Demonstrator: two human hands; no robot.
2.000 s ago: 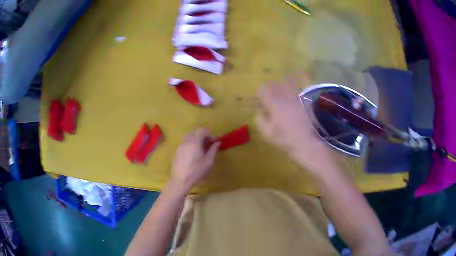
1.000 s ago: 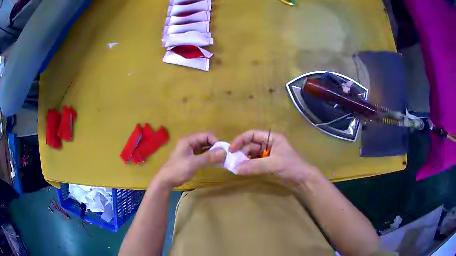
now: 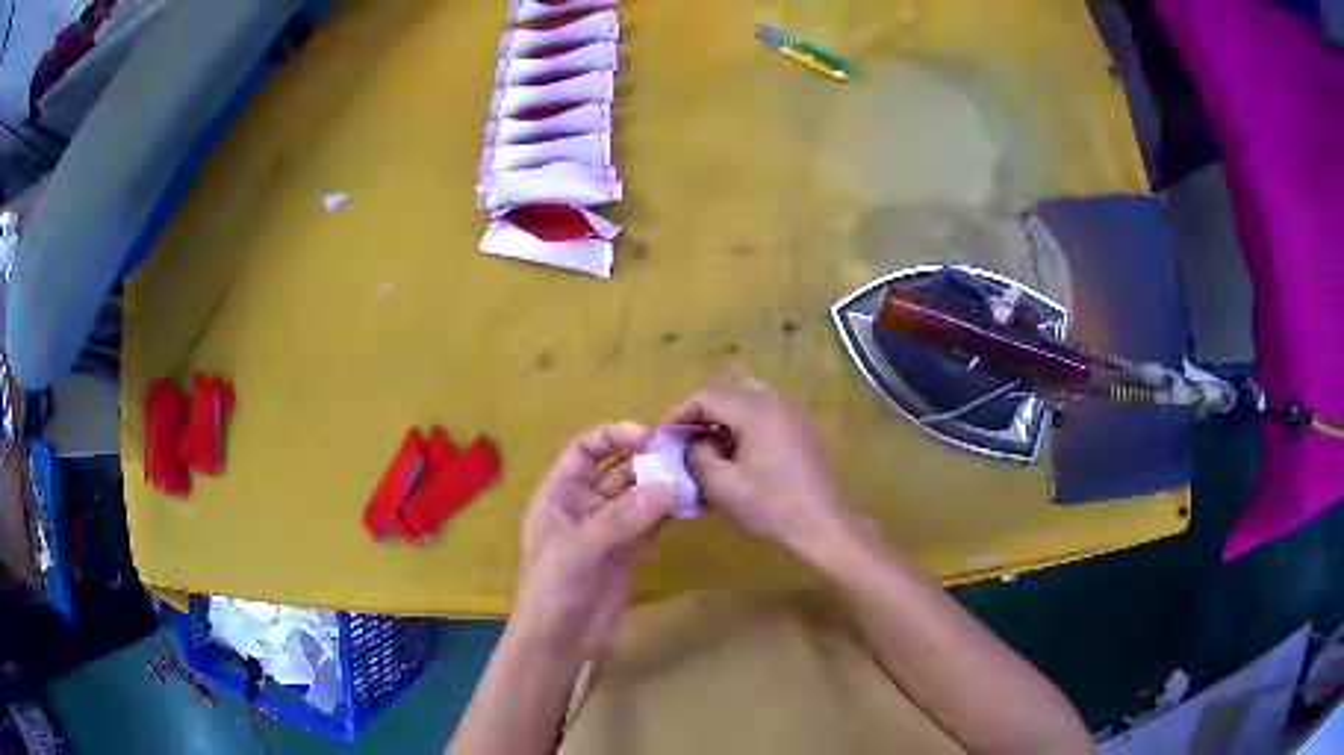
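Observation:
An unturned piece point(image 3: 668, 469), pale pink-white outside, is held between my two hands near the table's front edge. My left hand point(image 3: 587, 509) pinches its left side. My right hand point(image 3: 755, 457) is on its upper right side, slightly blurred, with a dark red bit showing at the fingers. The orange-handled awl cannot be made out now. A row of overlapping unturned pieces point(image 3: 554, 140) runs up the table, the nearest gaping red. Several turned red pieces point(image 3: 450, 484) lie left of my hands, and two more point(image 3: 167, 435) lie at the far left.
The steam iron point(image 3: 958, 362) stands at right, partly on the dark pad point(image 3: 1128, 428), its hose running right. Yellow-green snips point(image 3: 803, 53) lie at the top. A grey padded arm point(image 3: 111, 192) is at left, a blue basket of scraps point(image 3: 386, 671) below, magenta fabric point(image 3: 1268, 266) at right.
The loose unturned piece was picked up from the table and is now held in both hands. The piece from my left hand has joined the nearer red pile. The right hand has left the iron's side.

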